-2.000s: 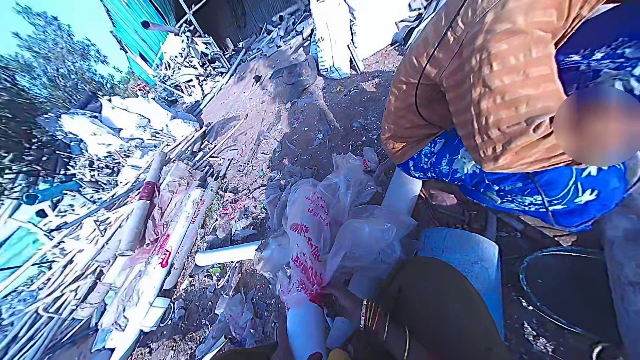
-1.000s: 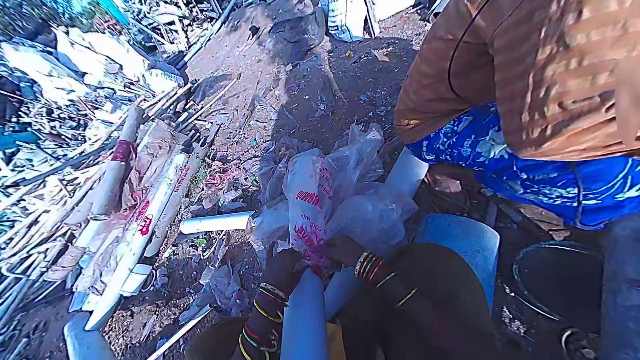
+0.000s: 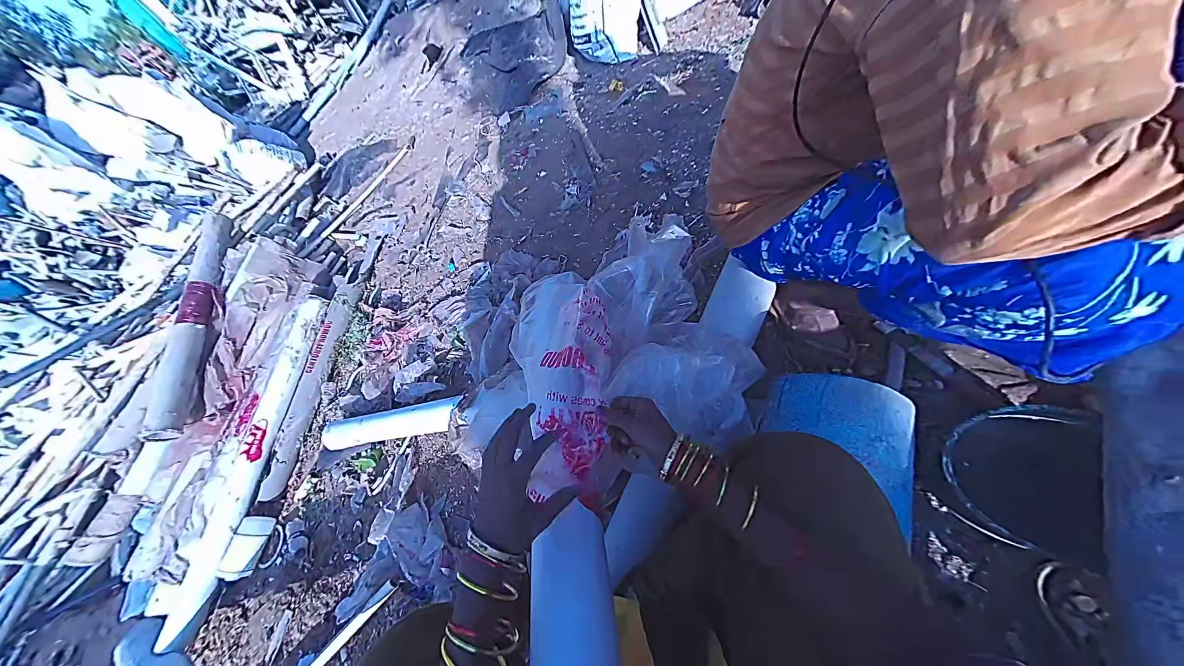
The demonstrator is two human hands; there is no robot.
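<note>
A white plastic pipe [image 3: 572, 583] rises from the bottom edge, its far part inside a clear plastic sleeve [image 3: 560, 338] with red print. My left hand [image 3: 516, 476] lies along the left side of the sleeve's near end, thumb and fingers apart. At the right side my right hand [image 3: 640, 430] pinches the film between thumb and fingers. Crumpled clear plastic film [image 3: 689, 375] bunches to the right of the sleeve. Another pipe [image 3: 643, 523] slants beneath my right forearm.
A person [image 3: 953, 129] in an orange-brown top crouches at the right. Near them stand a wide blue-white pipe section [image 3: 846, 435] and a dark round tub [image 3: 1027, 481]. A short white pipe [image 3: 393, 424] lies left of the sleeve. Wrapped pipes [image 3: 245, 462] and scrap lie at far left.
My left hand has moved up from the sleeve's lower end onto its left side, and its fingers have spread. My right hand stays at the sleeve's right side.
</note>
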